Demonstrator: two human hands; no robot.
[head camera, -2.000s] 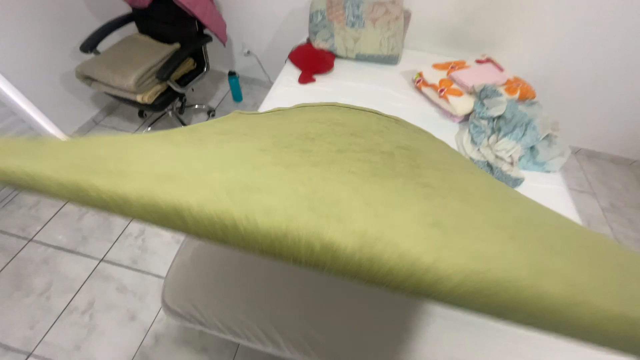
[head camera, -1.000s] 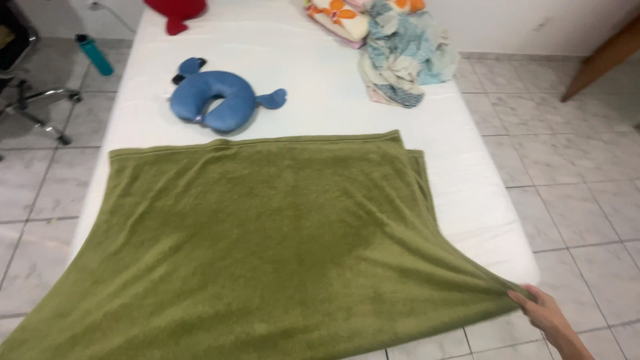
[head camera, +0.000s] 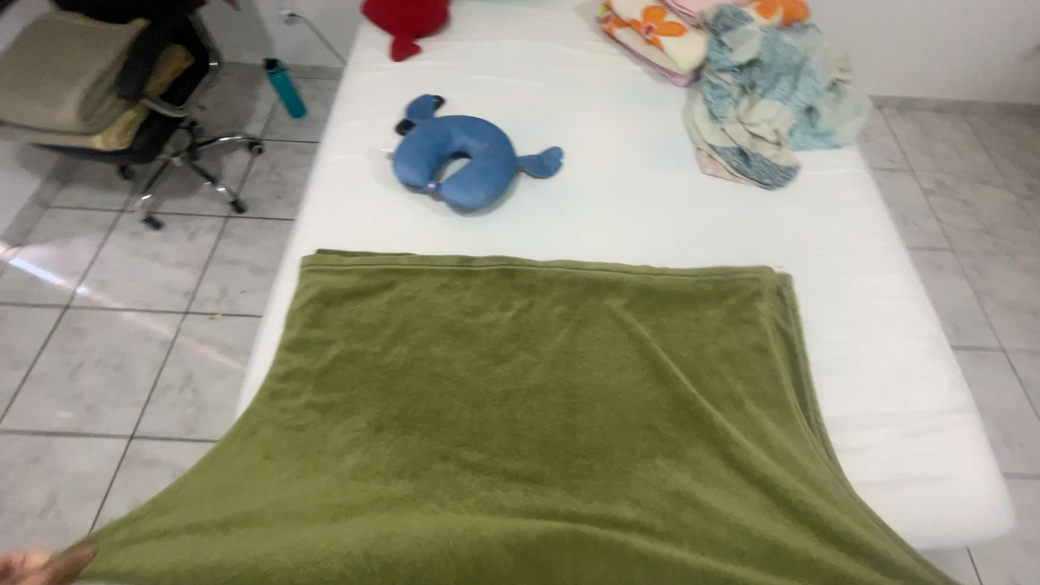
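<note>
A green plush blanket (head camera: 520, 390) lies folded in layers over the near part of a bed with a white sheet (head camera: 617, 195). Its far edge runs nearly straight across the mattress, and its near corners are pulled out to both sides. At the bottom left corner of the view, my left hand (head camera: 53, 565) pinches the blanket's near left corner; only the fingers show. My right hand is outside the view, and the blanket's right corner runs out at the bottom right. Beyond the far edge rests a blue neck pillow (head camera: 487, 154) with small plush parts attached.
A crumpled blue and cream cloth (head camera: 764, 97) and a folded orange-flowered cloth (head camera: 650, 32) lie at the bed's far right. A red plush item (head camera: 406, 24) is at the far left. On the tiled floor are a wheeled office chair (head camera: 138, 106) and a teal bottle (head camera: 285, 91).
The blanket, raised in the air two seconds ago, now lies on the bed. My right hand, seen gripping its right corner one second ago, has left the view; my left hand has come into view.
</note>
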